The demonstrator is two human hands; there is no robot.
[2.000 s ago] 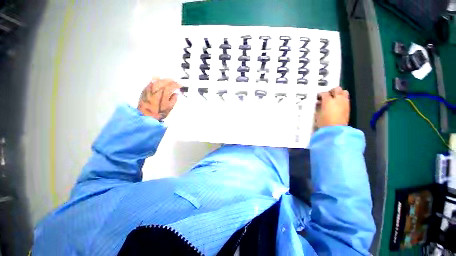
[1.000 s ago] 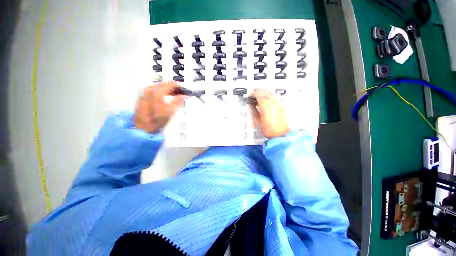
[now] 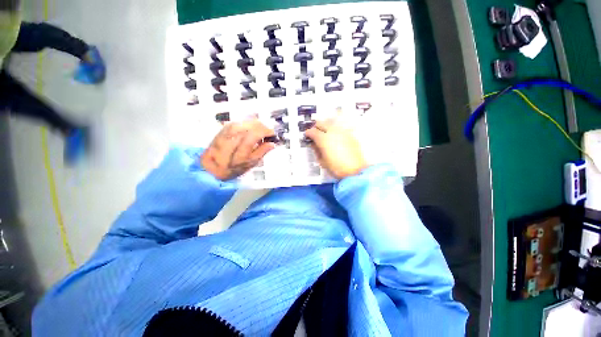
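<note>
A white foam tray (image 3: 405, 131) lies across my lap, with rows of small dark modules (image 3: 303, 58) filling its far half. A few more modules stand in the nearer row, and empty slots show near its front edge. My left hand (image 3: 236, 148) is over the tray left of centre, its fingertips on a dark module at the near row. My right hand (image 3: 339, 150) is just right of it, thumb and fingertip pinching another dark module. Both modules are partly hidden by the fingers.
On the green bench (image 3: 527, 155) at right are square dark parts (image 3: 503, 68), a blue hose (image 3: 469, 125), a white digital display (image 3: 575, 182) and a brown-gold fixture plate (image 3: 542, 253). A person's legs with blue shoe covers (image 3: 77, 145) are on the floor at upper left.
My hands have come closer together near the tray's middle, the left moving right. The tray sits slightly higher and further left in view. A person's legs have appeared at upper left.
</note>
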